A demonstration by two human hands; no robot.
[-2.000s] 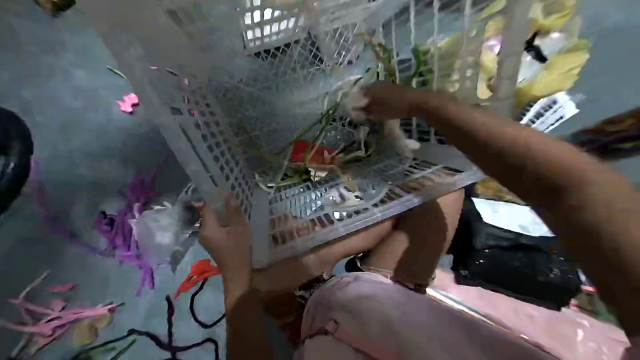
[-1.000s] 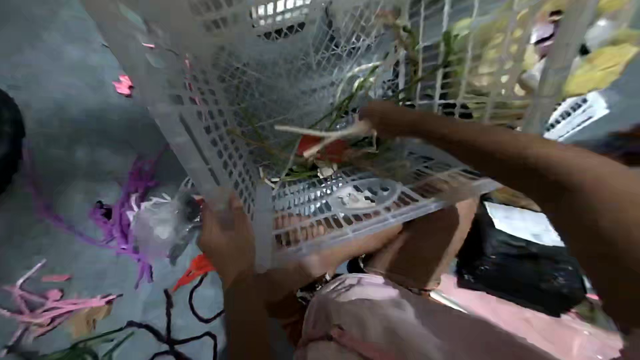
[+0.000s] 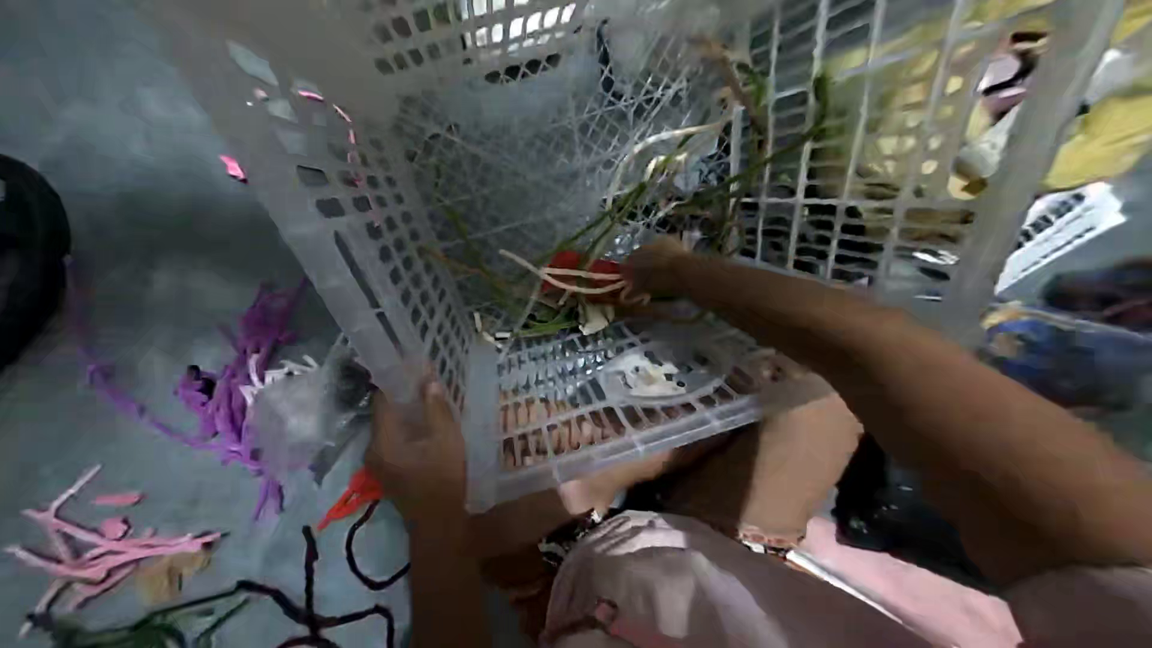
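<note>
A translucent white plastic crate [image 3: 396,306] leans over my lap with its open side toward me. My left hand [image 3: 418,441] grips the crate's left rim. My right hand [image 3: 661,270] is inside, fingers closed around cream-coloured strands [image 3: 576,281] that stick out to the left; its fingertips are blurred. Just behind those strands lies a red piece [image 3: 562,268]. Green stem-like strands [image 3: 621,211] run across the crate's inside. A small white scrap [image 3: 643,373] rests on the lower mesh wall.
On the floor at left lie purple strands [image 3: 238,387], a clear plastic bag [image 3: 301,409], pink strips [image 3: 117,549], an orange-red piece [image 3: 355,495] and dark cords [image 3: 306,585]. A black round object [image 3: 27,261] stands at far left. Yellow material [image 3: 1102,135] lies beyond the crate at right.
My right hand has moved lower inside the crate since two seconds ago, and cream strands now show in it. My left hand stays on the rim.
</note>
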